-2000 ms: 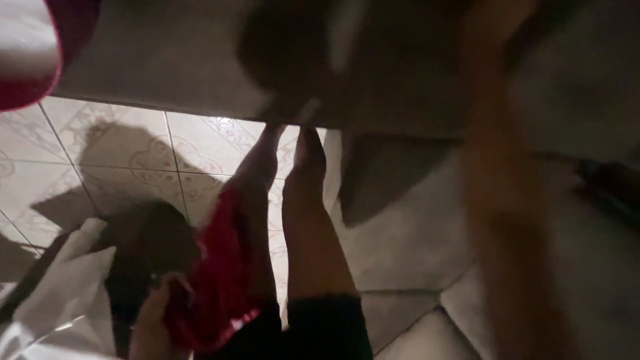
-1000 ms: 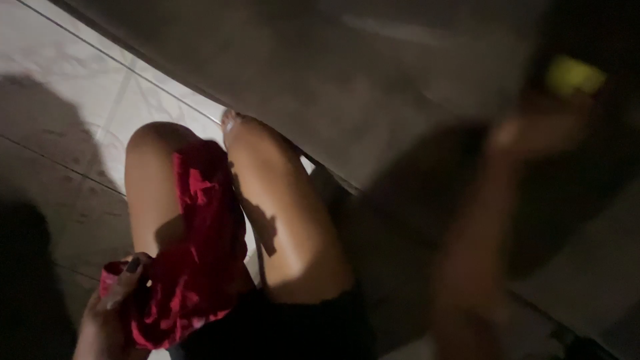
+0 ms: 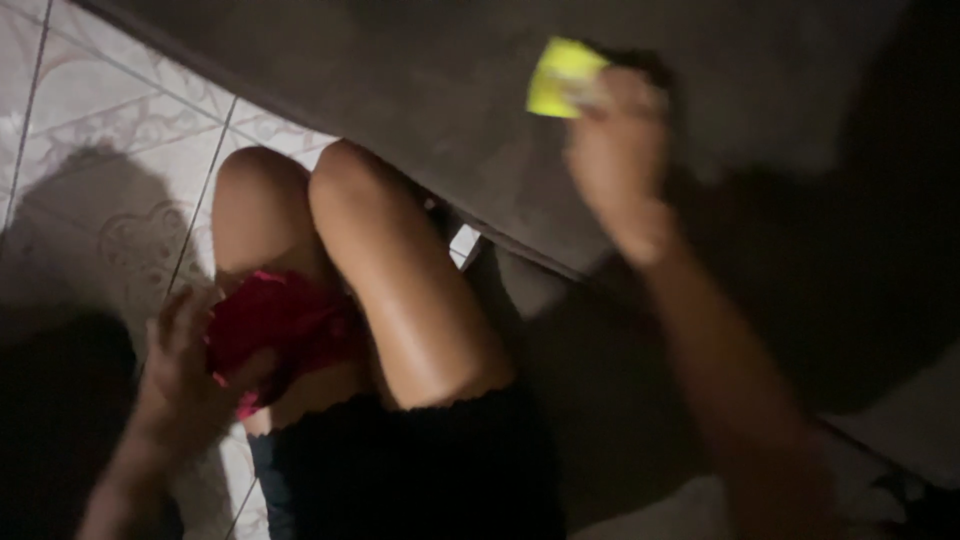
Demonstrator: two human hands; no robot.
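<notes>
A crumpled piece of red cloth [image 3: 289, 326] lies over my left thigh. My left hand [image 3: 184, 360] is at the cloth's left edge, blurred by motion, with its fingers against or just beside it; whether it grips the fabric is not clear. Up at the right, above a dark surface, my right hand [image 3: 619, 135] holds a small bright yellow piece [image 3: 562, 79], flat with straight edges, pinched at its right side. Its material cannot be told. The two hands are far apart.
A dark grey padded surface [image 3: 420, 82], perhaps upholstery, spans the top, its edge running just beyond my knees. Patterned floor tiles [image 3: 172, 120] show at the left under shadows. A small white object [image 3: 465, 244] sits beside my right leg. A dark object lies at the lower right.
My right hand with the yellow piece has moved left, out of the dark right side. The red cloth, held in my left hand a second ago, now lies bunched lower on the thigh.
</notes>
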